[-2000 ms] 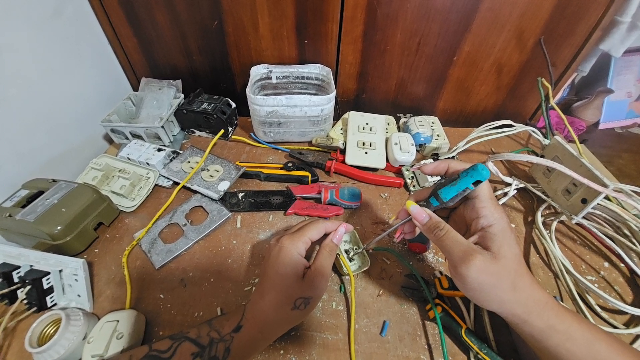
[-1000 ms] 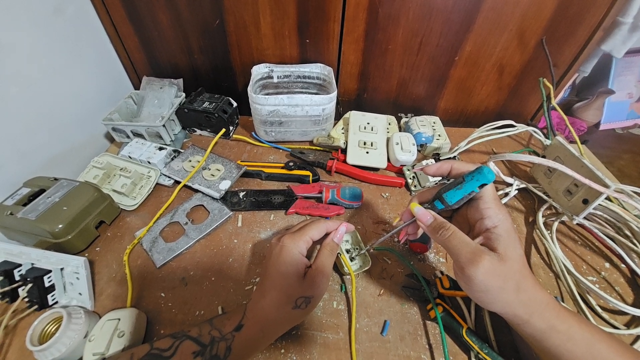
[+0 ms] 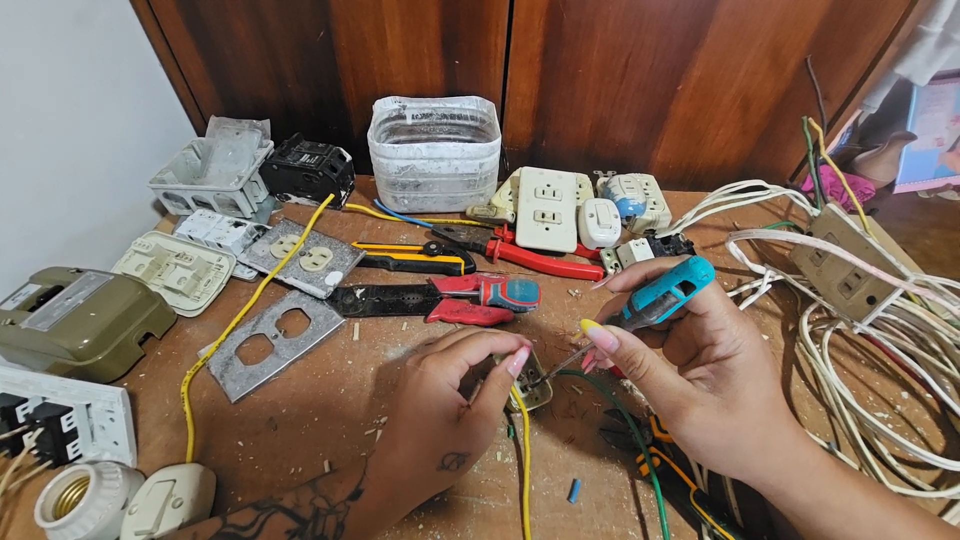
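Observation:
My left hand (image 3: 457, 405) pinches a small cream electrical fitting (image 3: 534, 386) near the middle of the table, its thumb and fingertips at the fitting's upper left edge. A yellow wire (image 3: 526, 465) runs from the fitting toward me, and a green wire (image 3: 630, 420) curves away on its right. My right hand (image 3: 697, 367) holds a screwdriver with a teal and black handle (image 3: 664, 296); its shaft slants down left and the tip is at the inside of the fitting. Whether the tip sits in a screw cannot be told.
Wire strippers (image 3: 390, 300), red-handled pliers (image 3: 525, 256), a utility knife (image 3: 412, 259) and a translucent plastic container (image 3: 435, 161) lie beyond my hands. Metal outlet plates (image 3: 274, 345) are at left, coiled white cables (image 3: 832, 375) at right. Orange-and-black pliers (image 3: 675, 472) lie beneath my right forearm.

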